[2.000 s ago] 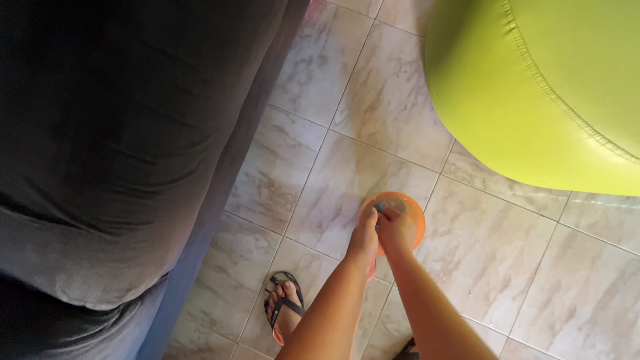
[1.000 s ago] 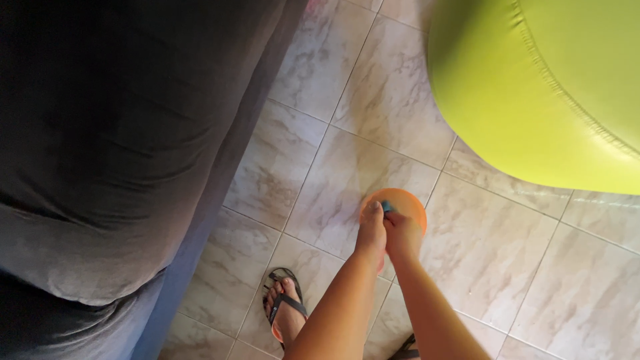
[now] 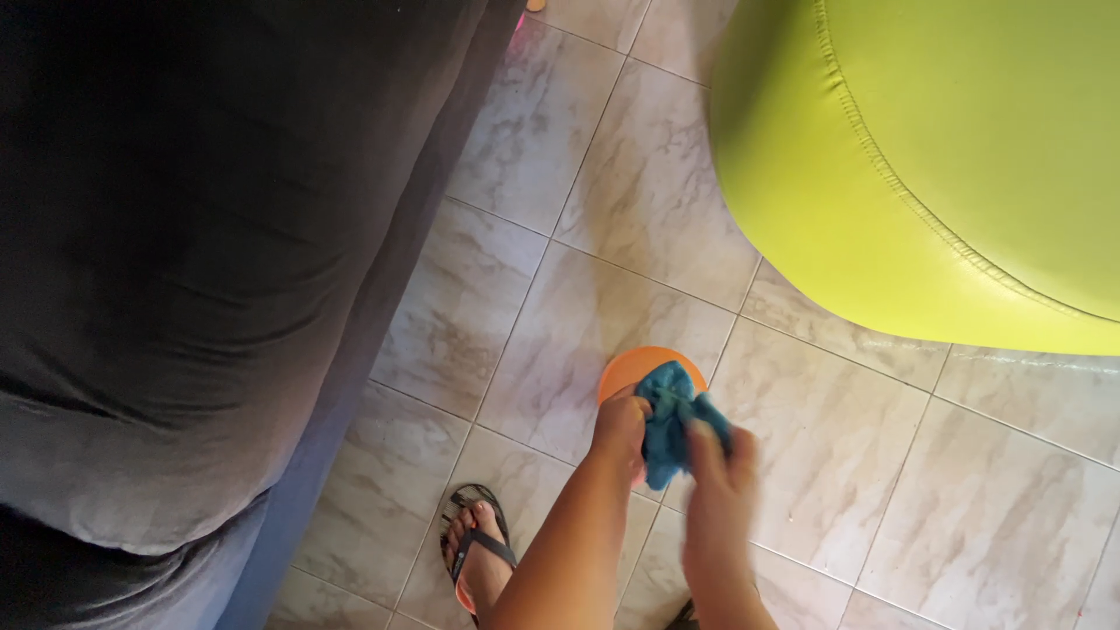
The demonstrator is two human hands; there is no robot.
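Note:
A damp-looking teal cloth [image 3: 669, 420] hangs bunched between my two hands, above an orange round basin [image 3: 626, 367] on the floor. My left hand [image 3: 623, 429] grips the cloth's left side with bent fingers. On the right side, the fingers of my right hand [image 3: 722, 464], a little blurred, pinch the cloth's edge. The cloth and hands cover much of the basin, so what it holds is hidden.
A dark sofa [image 3: 175, 219] with a bluish base fills the left side. A lime-green round pouf [image 3: 919, 175] stands at upper right. Marble-look floor tiles [image 3: 814, 437] lie between. My foot in a black flip-flop [image 3: 479, 547] is below left of the basin.
My hands were clasped together over the basin with only a small bit of teal showing. Now they are farther apart and the cloth is partly spread between them.

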